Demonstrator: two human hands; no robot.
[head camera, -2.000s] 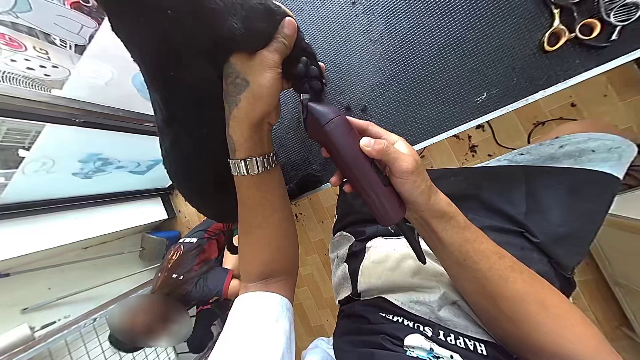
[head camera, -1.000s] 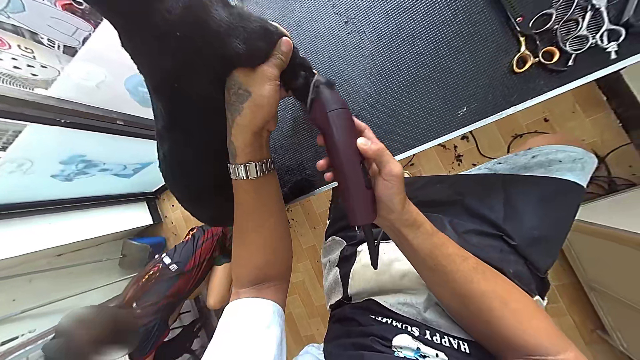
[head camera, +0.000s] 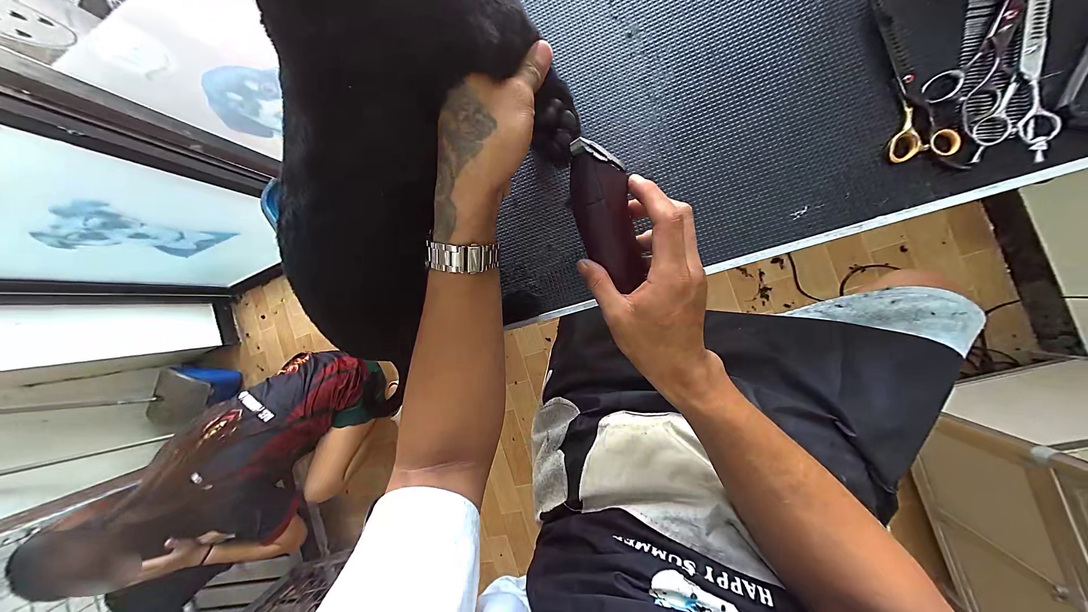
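Note:
A black-furred dog (head camera: 357, 170) is on a dark textured grooming table (head camera: 705, 127); its head is out of view. My left hand (head camera: 497, 127), with a metal-band watch at the wrist, grips one of its legs, and the paw (head camera: 557, 123) shows its pads beyond my thumb. My right hand (head camera: 663, 272) holds a dark maroon hair clipper (head camera: 605, 221) around its body. The clipper's metal blade (head camera: 595, 153) is at the paw's edge; whether it touches the fur I cannot tell.
Gold-handled scissors (head camera: 922, 140) and several silver shears (head camera: 1003, 119) lie at the table's right. Cables and hair clippings are on the wooden floor (head camera: 765, 285) beyond the table's edge (head camera: 850, 228). Another person (head camera: 255, 450) sits at lower left. A cabinet (head camera: 1003, 510) stands at lower right.
The clipper's angle has changed against the paw, and my right hand's fingers have shifted, now more extended along its side. My left hand still grips the leg.

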